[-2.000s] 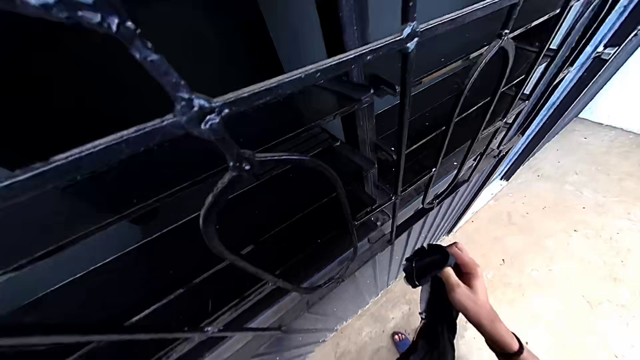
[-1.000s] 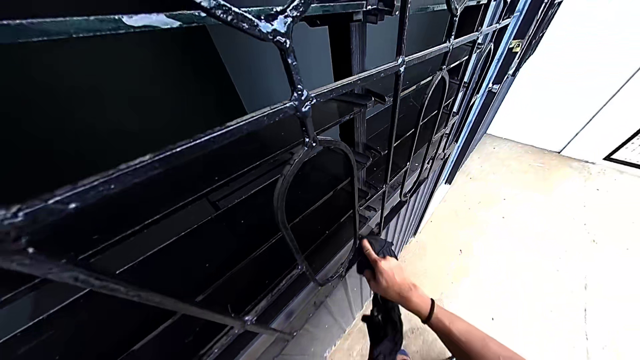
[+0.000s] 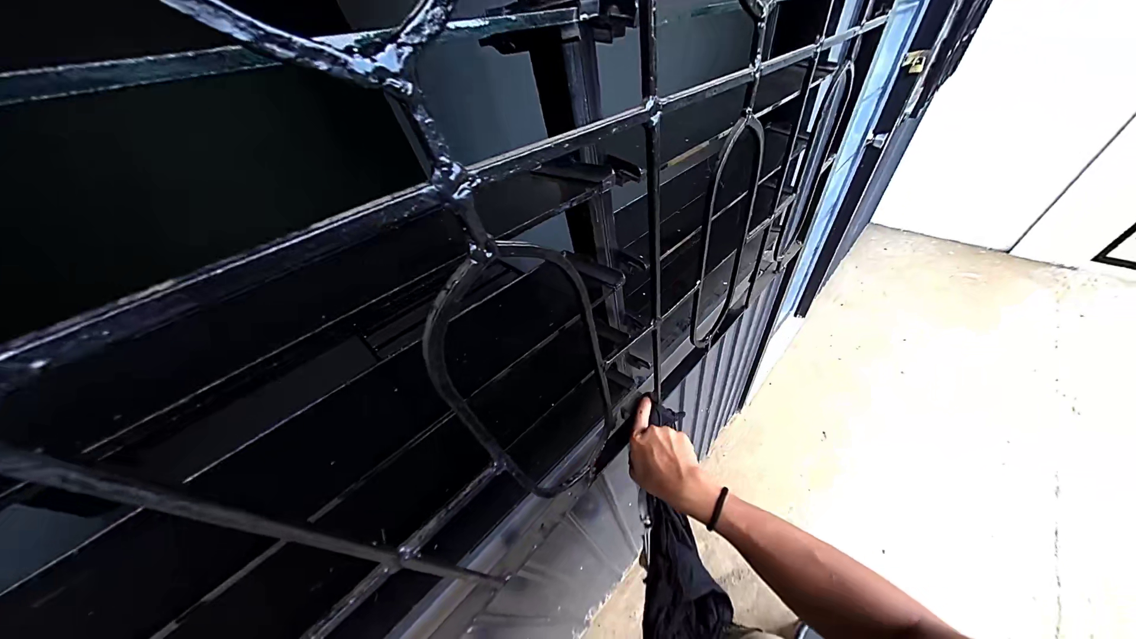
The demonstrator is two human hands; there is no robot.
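Note:
My right hand, with a dark band on the wrist, grips a black cloth at the lower edge of a black metal window grille. One finger points up against a vertical bar of the grille. The cloth hangs down below the hand. Behind the bars lie dark louvre window panes. My left hand is not in view.
Corrugated sheeting runs below the grille. To the right is a pale concrete floor in bright light. Farther back stand a light blue post, a brass-coloured padlock and a white wall.
My right hand has moved from beside the wall, away from the bars, to the grille's lower edge with the black cloth. A foot in a sandal seen earlier is no longer plain.

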